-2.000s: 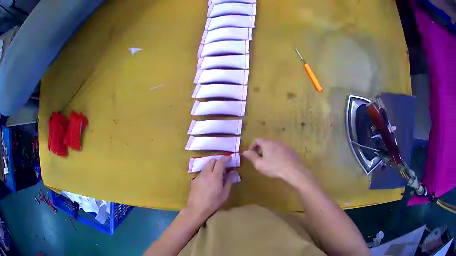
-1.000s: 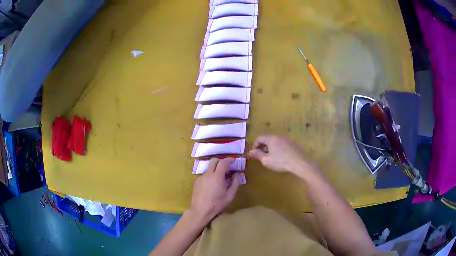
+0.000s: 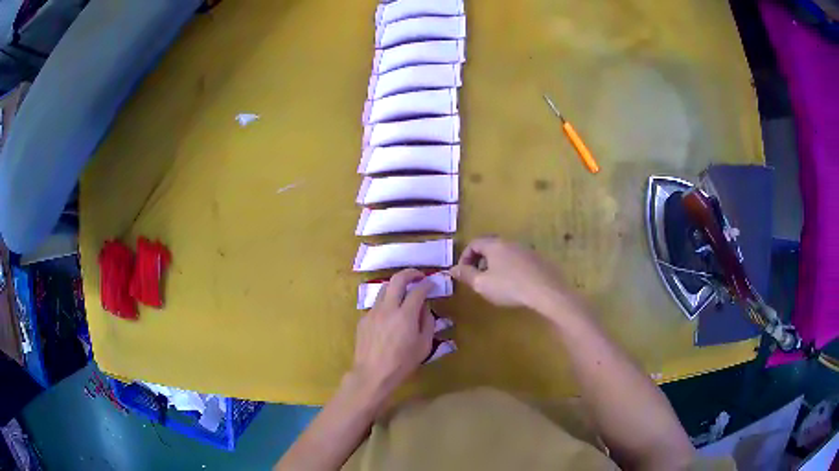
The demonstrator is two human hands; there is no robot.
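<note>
A row of several unturned pieces (image 3: pixel 408 164), pale pink-white strips, runs down the middle of the table. My left hand (image 3: pixel 396 324) lies over the near end, its fingers holding a piece (image 3: pixel 371 294) whose red inside shows along the upper edge. Two pale piece ends show beside and below that hand, partly hidden. My right hand (image 3: pixel 501 271) is at that piece's upper right corner with thumb and forefinger pinched together; what lies between them is too small to tell. The orange-handled awl (image 3: pixel 580 146) lies on the cloth, untouched.
The yellow cloth-covered table (image 3: pixel 230 304) holds red turned pieces (image 3: pixel 118 278) at left and a steam iron (image 3: pixel 685 241) on a dark pad (image 3: pixel 731 317) at right. A grey padded arm (image 3: pixel 64 120) is upper left. A white scrap (image 3: pixel 247 119) lies left of the row.
Both hands have shifted slightly to another piece farther up the row; more piece ends show below my left hand. The view has moved a little. Awl and iron stay put.
</note>
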